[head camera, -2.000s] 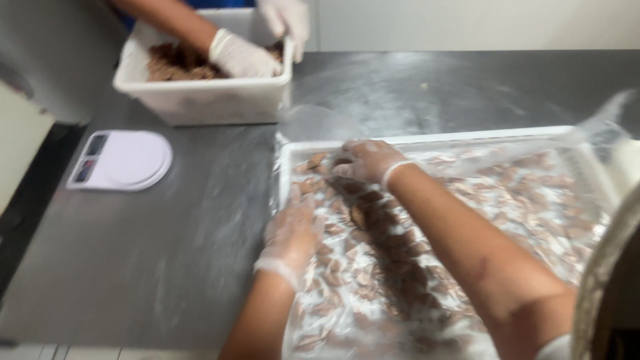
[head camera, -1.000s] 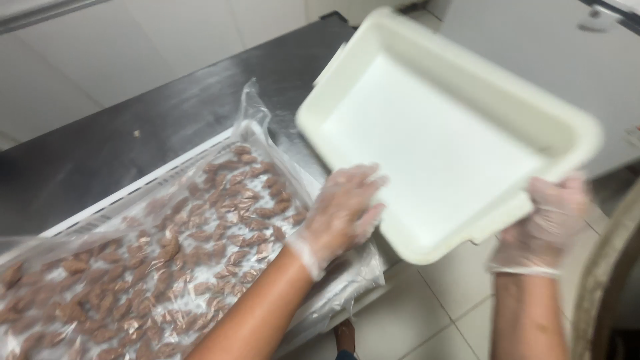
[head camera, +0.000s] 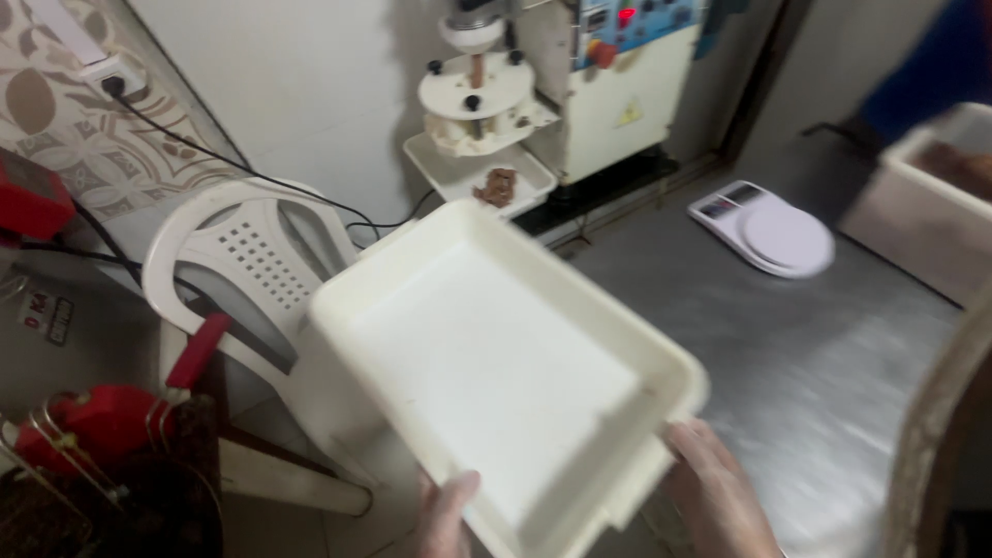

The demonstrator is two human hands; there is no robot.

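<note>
An empty cream plastic tray (head camera: 496, 372) is held out in front of me, tilted, over a white plastic chair and the table's edge. My left hand (head camera: 448, 508) grips its near left rim, thumb on top. With my right hand (head camera: 713, 484) I hold the near right edge, the fingers partly hidden behind the tray. Beyond it, under the round white outlet of a machine (head camera: 477, 93), a smaller white tray (head camera: 434, 167) holds a brown doughy lump (head camera: 497, 187).
The white chair (head camera: 256, 256) stands left, near a red-handled appliance (head camera: 101, 426) and cables. On the metal table (head camera: 775, 372) lies a kitchen scale (head camera: 775, 232). A white bin (head camera: 899, 217) with brown filling is at the right, near blue clothing of a person. A blurred curved edge (head camera: 922, 403) is close by.
The view has swung to the machine and chair. Two seconds ago my hands were on a film-covered tray of brown pieces; one second ago they were at the cream tray, which both now grip.
</note>
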